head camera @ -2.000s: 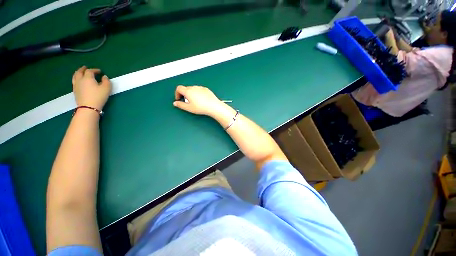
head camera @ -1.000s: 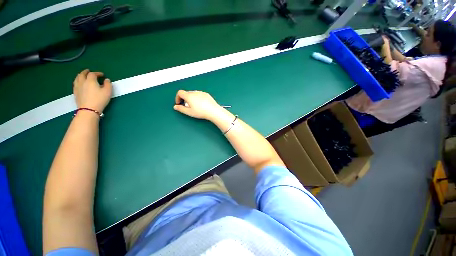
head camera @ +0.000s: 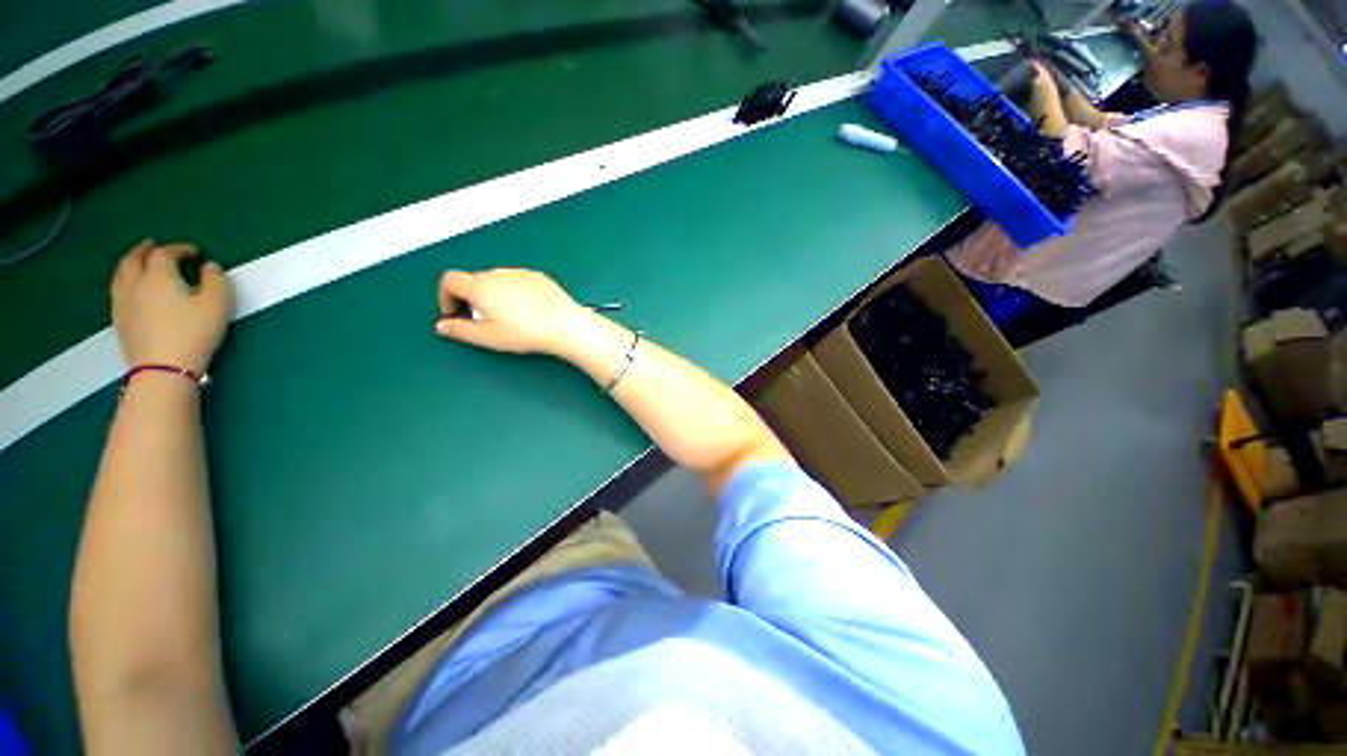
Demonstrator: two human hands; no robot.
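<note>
My left hand [head camera: 170, 307] rests at the near edge of the white line at the left, fingers curled and apart, with nothing seen in it. My right hand [head camera: 505, 310] is over the green bench, curled around a small hand tool. The tool's thin metal shaft [head camera: 606, 306] sticks out behind the hand near the wrist, and a pale bit shows between thumb and fingers. The rest of the tool is hidden. A coiled black power cord [head camera: 96, 118] lies on the green belt beyond my left hand.
Small black parts [head camera: 764, 102] lie on the white line [head camera: 443, 217]. A pale marker-like item [head camera: 869, 138] lies beside the filled blue bin [head camera: 1019, 222]. A cardboard box [head camera: 1005, 439] of black parts stands right of the bench. A person sits beyond the bin.
The view has swung right, so the bench things appear further left. The coiled cord has moved left relative to my left hand, and the dark dryer handle has left the view. Both hands keep their poses.
</note>
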